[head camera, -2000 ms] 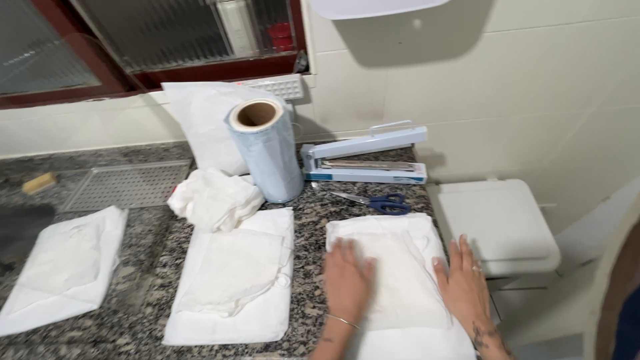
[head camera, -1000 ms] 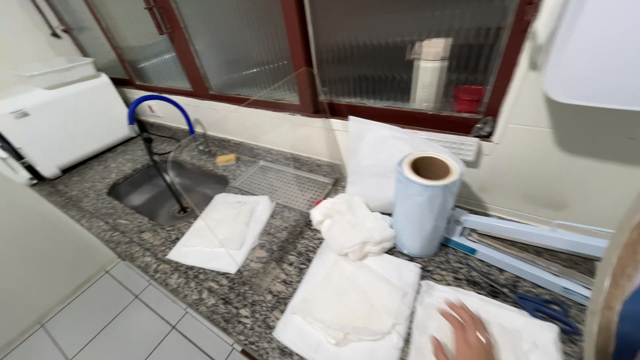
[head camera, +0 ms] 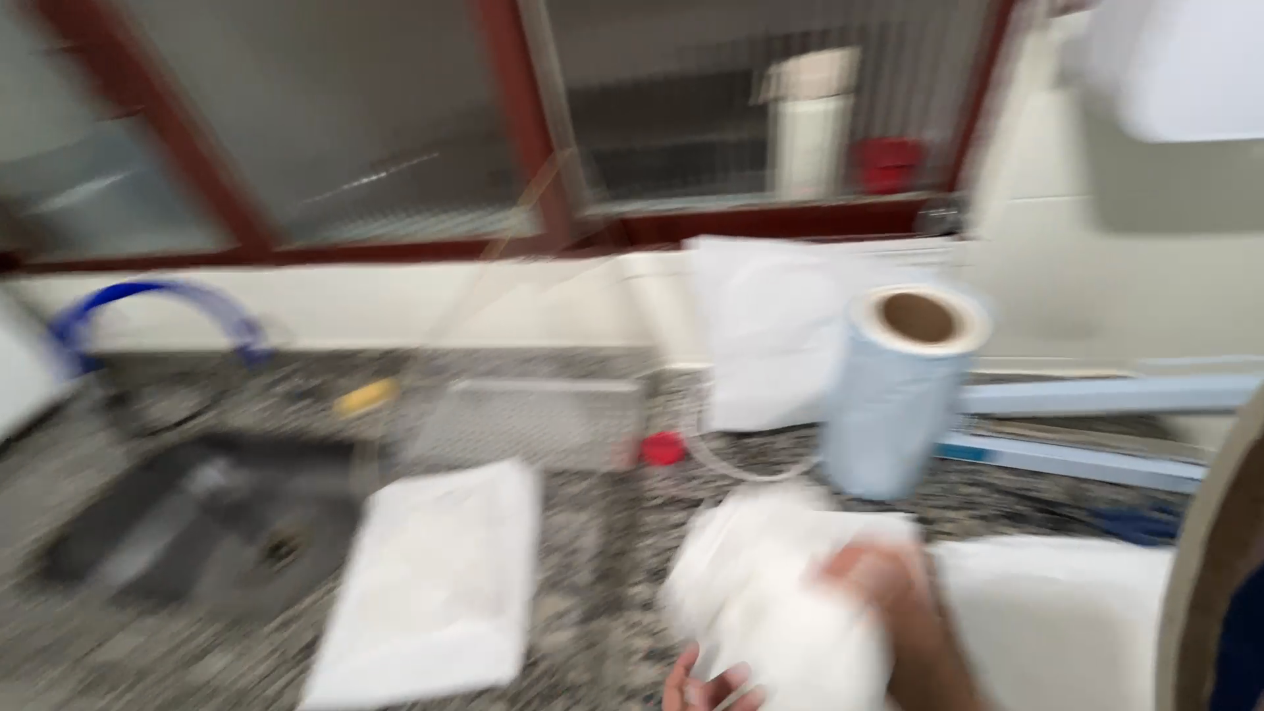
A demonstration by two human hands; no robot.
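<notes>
A crumpled white cloth bundle [head camera: 755, 583] is above the middle white folded cloth, blurred by motion. My right hand [head camera: 874, 583] is closed on the bundle's right side. At the bottom edge, the curled fingers of my left hand [head camera: 706, 686] are close under the bundle; whether they grip it is unclear. Another folded white cloth [head camera: 434, 583] lies on the granite counter near the sink, and one more white cloth [head camera: 1057, 612] lies to the right. A roll of pale blue film [head camera: 894, 395] stands behind the hands, in front of a white sheet or bag [head camera: 765, 336].
A sink [head camera: 207, 533] with a blue hose faucet [head camera: 148, 291] is at the left. Behind are a yellow sponge [head camera: 365, 397], a perforated tray [head camera: 528, 420] and a red cap [head camera: 663, 448]. A long light-blue box [head camera: 1076, 462] and blue-handled scissors [head camera: 1141, 521] lie right.
The cloth bundle, earlier lying beside the roll, is now in my right hand and nearer me; the red cap behind it shows fully. My right hand has left the right-hand cloth. The view has swung left.
</notes>
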